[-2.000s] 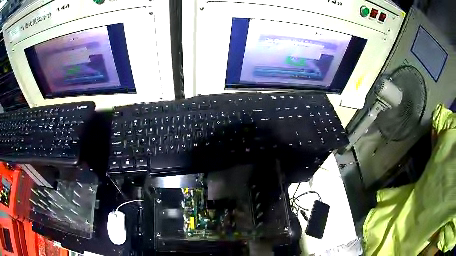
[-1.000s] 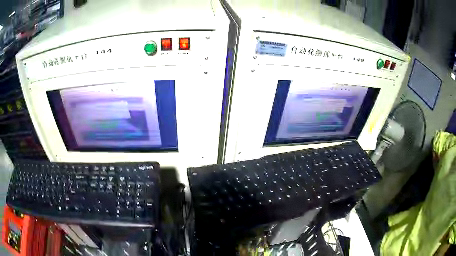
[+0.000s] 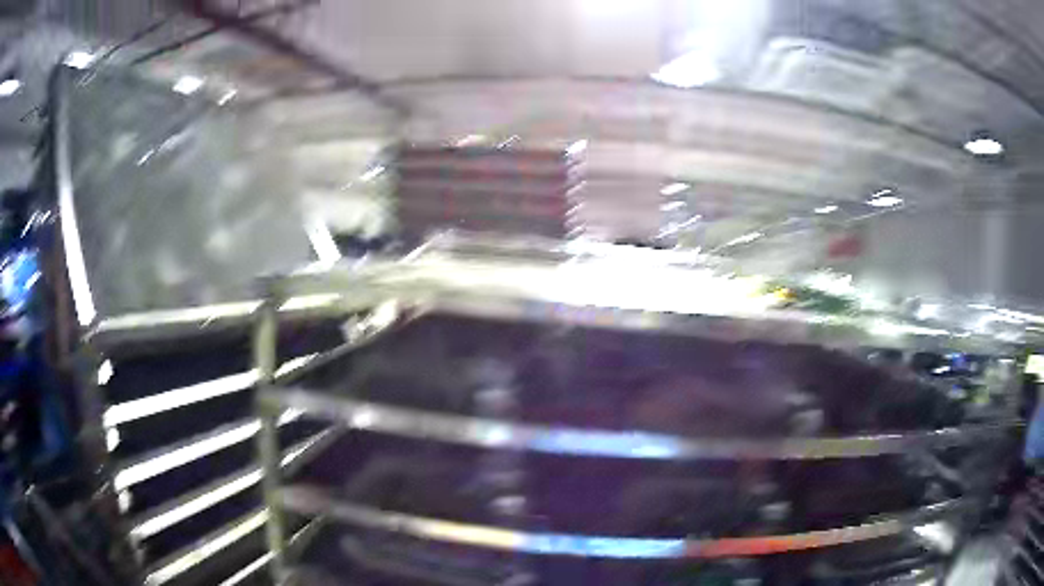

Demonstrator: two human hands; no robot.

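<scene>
The frame is strongly blurred. A tall metal tray rack (image 3: 269,435) stands nearest in front of me, with pale-edged shelves stacked on its left side. Long pale rails cross the lower half of the view, with a dark area between them. A bright, washed-out surface (image 3: 550,275) runs across the middle, above the rails. Neither of my hands is in view, and no circuit board can be made out.
A dark reddish panel (image 3: 483,190) shows at the back centre. Ceiling lamps (image 3: 983,145) hang above. Blurred blue things stand at the far left edge. Small blurred green and yellow things lie at the right, beyond the bright surface.
My view has swung up and away from the two test stations. The screens, keyboards, fan and yellow-green sleeve have left the picture, and the metal rack now fills the lower half.
</scene>
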